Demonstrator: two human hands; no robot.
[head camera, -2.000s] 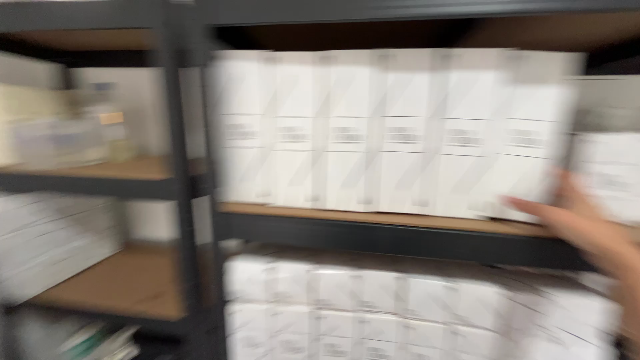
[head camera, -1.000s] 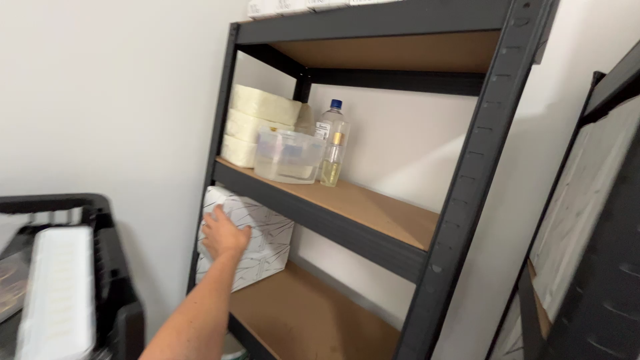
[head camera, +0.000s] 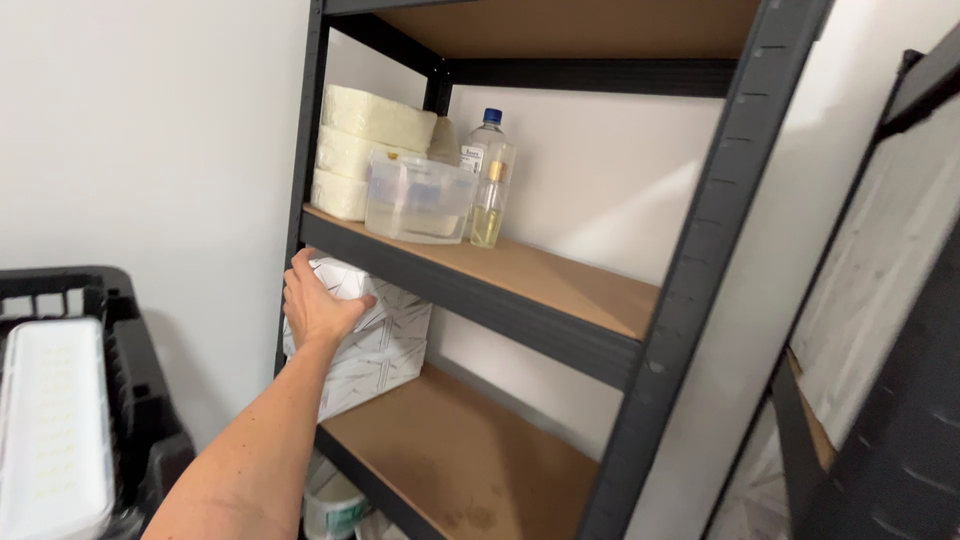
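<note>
My left hand (head camera: 319, 304) grips the top white cardboard box (head camera: 390, 300) with a dark line pattern, its thumb on the right-hand edge and its fingers over the far left side. That box lies on a stack of like boxes (head camera: 375, 379) at the left end of a lower shelf (head camera: 480, 457), just under the edge of the shelf above. Part of the stack is hidden behind my hand and forearm. My right hand is out of view.
Above stand wrapped cream blocks (head camera: 375, 120), a clear plastic tub (head camera: 420, 199), a blue-capped bottle (head camera: 491, 135) and a slim glass bottle (head camera: 491, 202). A black crate (head camera: 142, 375) holding a long white case (head camera: 56, 420) is at left. The rack's dark upright (head camera: 697, 255) rises at right.
The view has swung from the rack of white boxes to this one. Since one second ago, my left hand has gone from the box's front to a hold around its top edges.
</note>
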